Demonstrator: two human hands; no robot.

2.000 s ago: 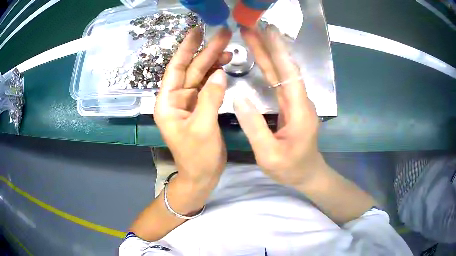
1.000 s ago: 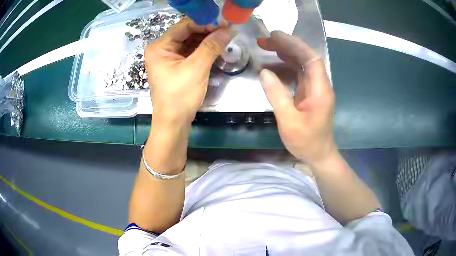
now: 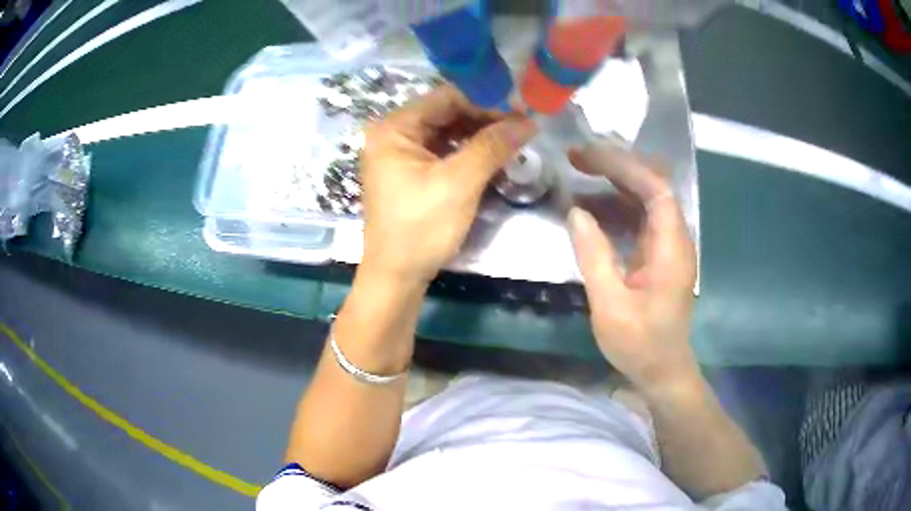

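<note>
My left hand is above the right side of the parts tray, thumb and forefinger together just under the syringe tips. Whether a part is between those fingertips cannot be seen. My right hand is right of the round silver fixture, fingers curved and apart, with nothing seen in it. The fixture has a pale raised centre. The blue syringe and the red-orange syringe hang above it. Small silver and dark metal parts lie in the clear tray, partly hidden by my left hand.
The silver machine plate lies on the green bench. A crumpled white wipe is at the plate's back right. A clear bag of parts is at far left. A person's grey sleeve shows at lower right.
The camera view has shifted, so the bench sits lower and further right. Since the first frame my left hand's thumb and forefinger have come together and my right hand has moved away from the fixture.
</note>
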